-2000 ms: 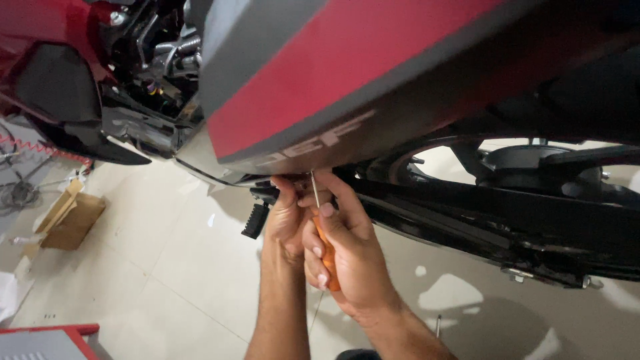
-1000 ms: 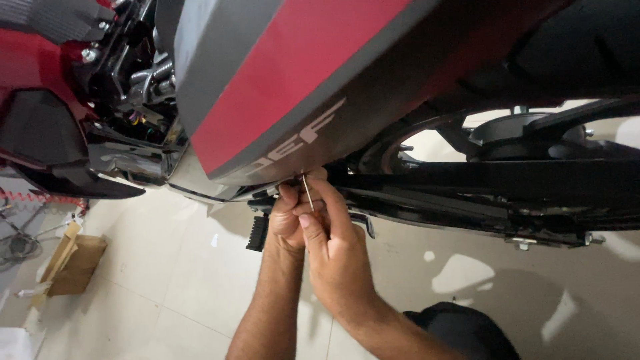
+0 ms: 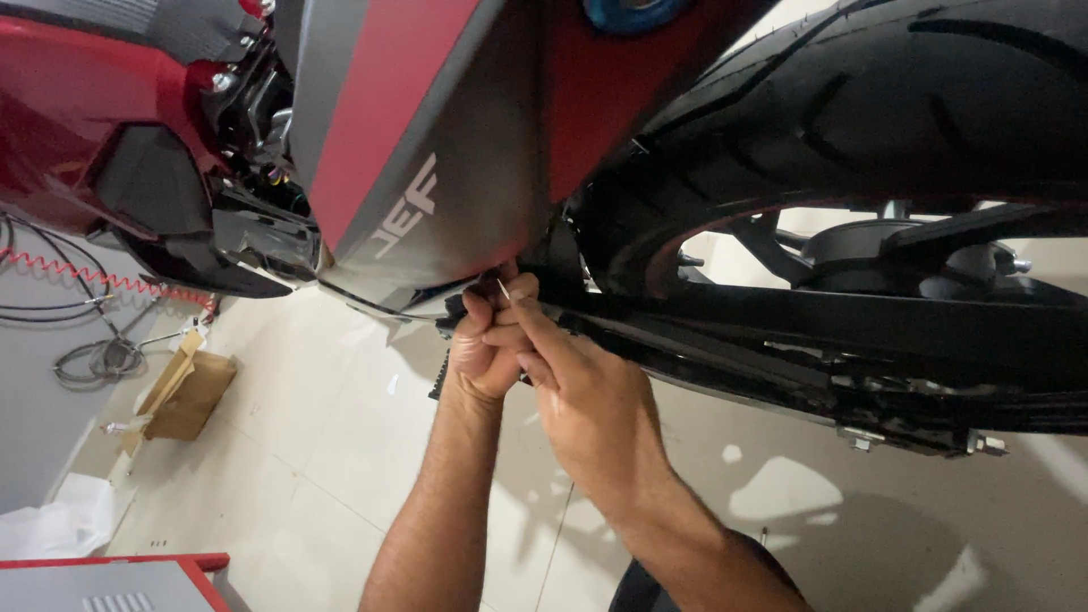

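My right hand [image 3: 586,382] grips a screwdriver, whose thin metal shaft [image 3: 503,290] shows between the fingers; its handle is hidden by the hand. Right beside it, my left hand [image 3: 486,344] reaches up to the lower edge of a motorcycle's grey and red side panel [image 3: 408,195]. The left fingers are curled at that edge, and whether they hold a small part cannot be told. A ribbed black footrest [image 3: 440,374] juts out just left of my left wrist.
The rear tyre [image 3: 816,110] and black swingarm [image 3: 765,340] lie to the right. On the tiled floor at left stands an open cardboard box [image 3: 191,395], near coiled cables [image 3: 110,357] and a red coiled hose [image 3: 110,279]. A red-edged metal cabinet [image 3: 110,578] fills the bottom left corner.
The screwdriver's orange handle, visible two seconds ago, is now hidden by my right hand. Both hands remain at the panel's lower edge. The view has shifted, showing more of the tyre.
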